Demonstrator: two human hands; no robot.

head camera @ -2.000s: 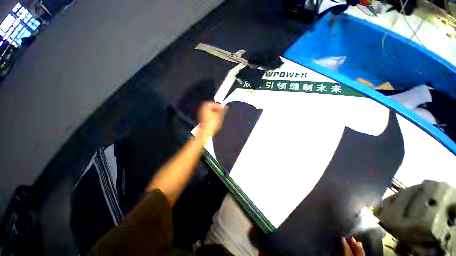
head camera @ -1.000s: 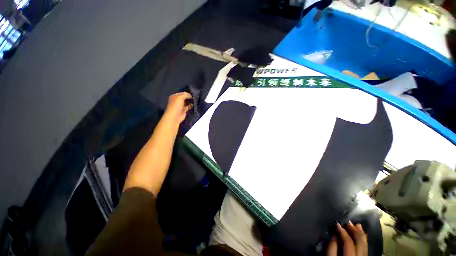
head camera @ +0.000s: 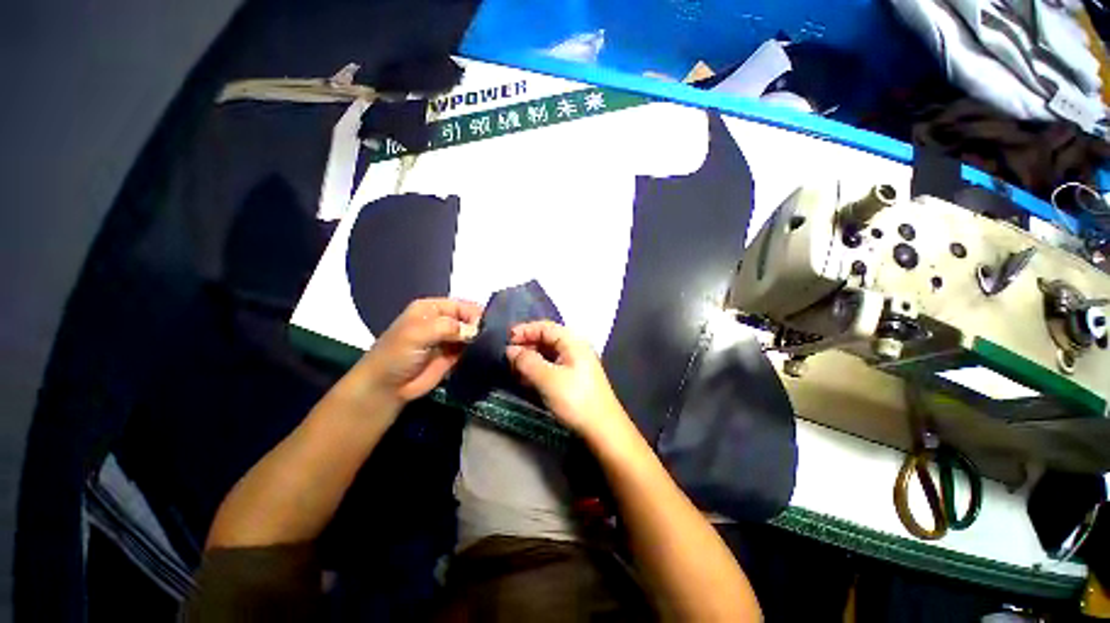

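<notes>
My left hand (head camera: 429, 346) and my right hand (head camera: 550, 363) pinch a small dark cloth piece (head camera: 517, 308) between them, over the table's front edge. A large dark garment panel (head camera: 670, 268) lies right of my hands and reaches the needle area. A dark rounded piece (head camera: 735, 426) lies at the front of it, below the machine head. A dark half-moon piece (head camera: 402, 262) lies flat at left on the white tabletop (head camera: 536, 207). The cream sewing machine head (head camera: 803, 268) stands at right. Its needle is hard to make out in the glare.
Scissors (head camera: 937, 492) with orange-yellow and dark green loops lie right of the needle. A blue tray (head camera: 840, 125) runs behind the tabletop. Dark cloth (head camera: 195, 256) with a pale strip (head camera: 292, 90) lies beyond the left edge. Striped cloth (head camera: 998, 55) is at top right.
My left hand has come back from the dark cloth at left to the table's front edge. My right hand has left the panel near the needle and joined it on the small piece. The view has shifted right.
</notes>
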